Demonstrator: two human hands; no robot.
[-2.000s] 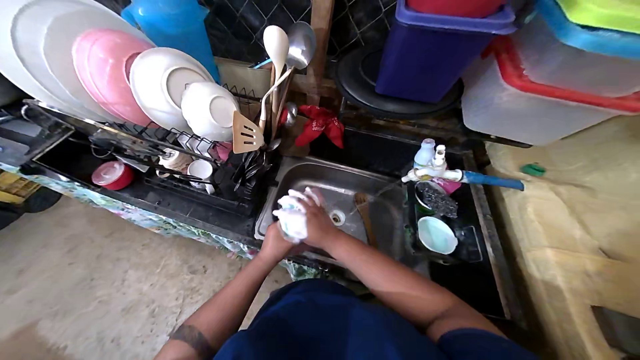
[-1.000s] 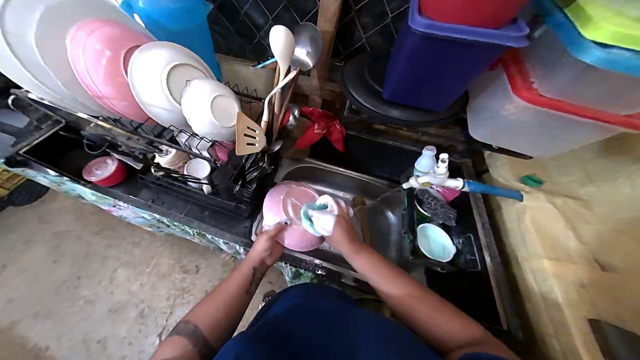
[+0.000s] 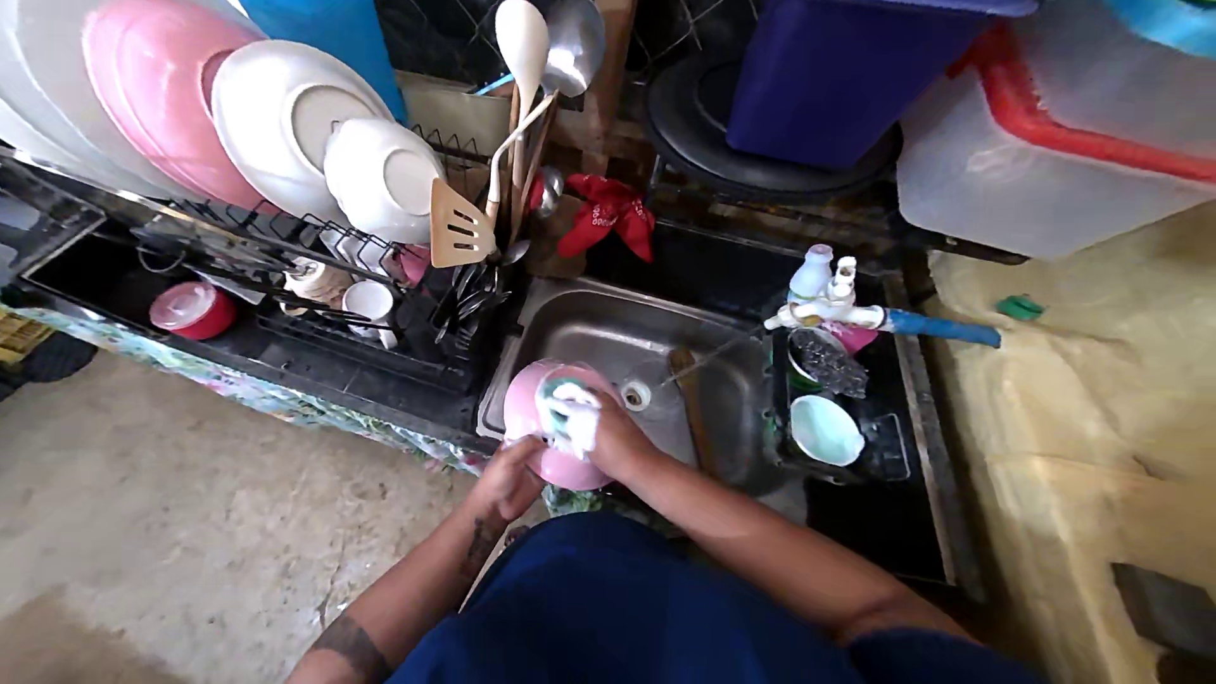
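Note:
A pink bowl point(image 3: 570, 468) is over the near left part of the stainless steel sink point(image 3: 608, 318). My left hand point(image 3: 513, 478) grips its lower left rim. Against the bowl's surface, my right hand point(image 3: 608, 432) presses a soapy, foam-covered sponge point(image 3: 567, 404); the foam partly hides the fingers. A wooden-handled utensil point(image 3: 695, 408) lies in the sink, right of the drain point(image 3: 636, 394). From the white tap point(image 3: 831, 313) a thin stream of water runs into the sink.
Left of the sink stands a black dish rack point(image 3: 380, 351) with plates, bowls and cups, beside upright cooking utensils point(image 3: 522, 123). A mint-green bowl point(image 3: 826, 430) and a scouring pad point(image 3: 828, 361) sit in a tray at right. A red cloth point(image 3: 608, 217) lies behind the sink.
Two seconds ago no pink bowl showed in my hands, only foam; one second ago they held it over the sink. The bowl is now tilted differently, with my right hand lower.

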